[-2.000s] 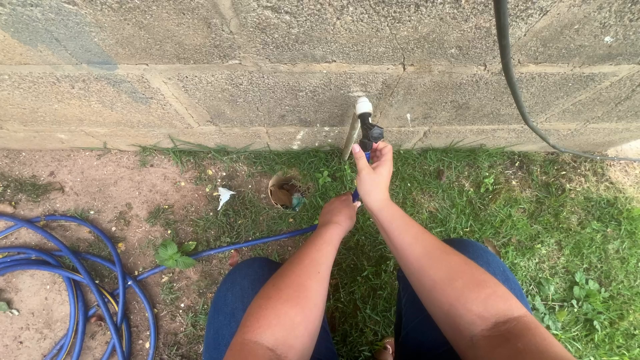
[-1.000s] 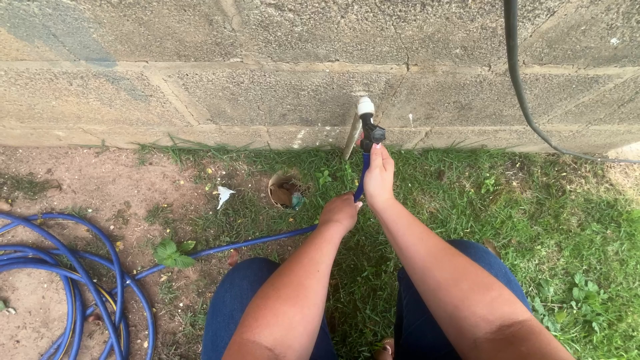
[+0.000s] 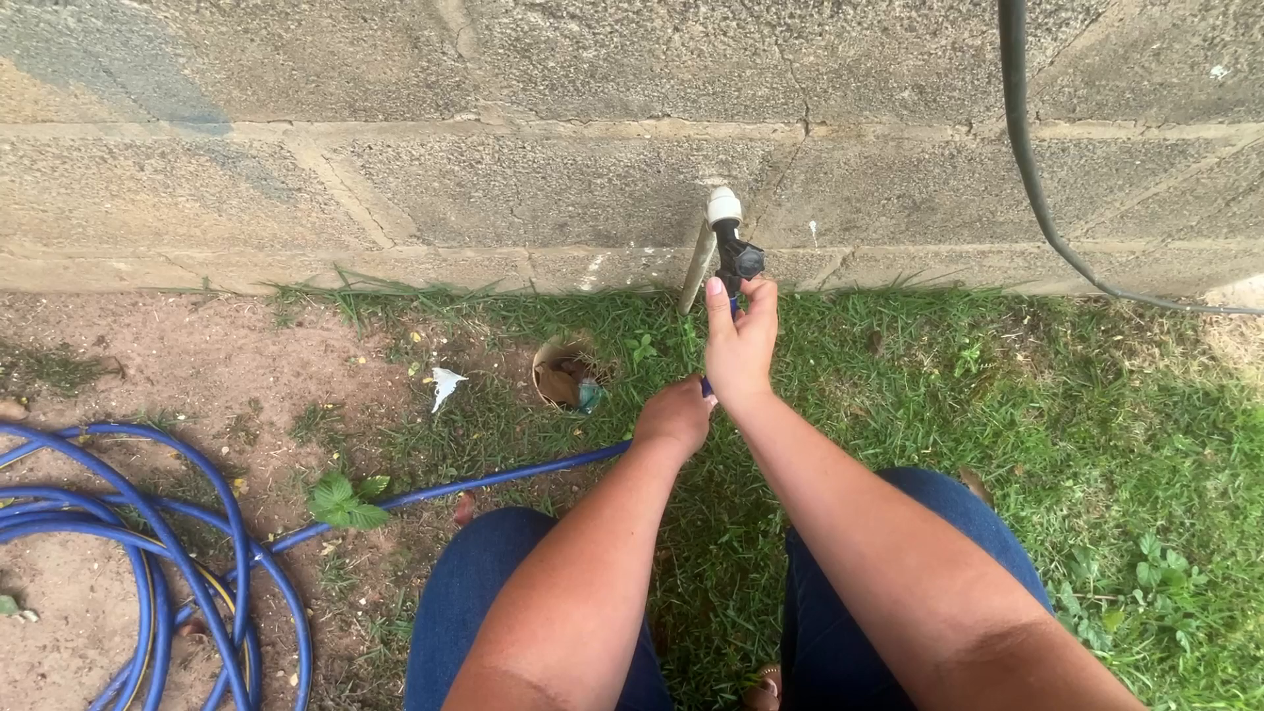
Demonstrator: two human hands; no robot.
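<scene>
A black plastic tap (image 3: 739,259) juts from a white pipe fitting (image 3: 724,204) at the foot of the block wall. My right hand (image 3: 743,341) is just below the tap, thumb and fingers around the end of the blue hose where it meets the tap's outlet; the fingers partly hide the joint. Lower and to the left, my left hand (image 3: 676,420) is closed around the blue hose (image 3: 513,475), a short piece of which shows between the two hands. From there the hose runs left over the ground to loose coils at the lower left.
The concrete block wall (image 3: 612,188) crosses the view, with a slanting pipe (image 3: 697,269) beside the tap. A dark cable (image 3: 1027,168) hangs at the right. Left of my hands are a round hole (image 3: 563,377) with debris, a white scrap (image 3: 446,386) and a leafy plant (image 3: 346,502). Grass surrounds my knees.
My right hand's fingers have shifted their hold around the hose end just under the tap. My left hand has stayed on the hose in about the same place.
</scene>
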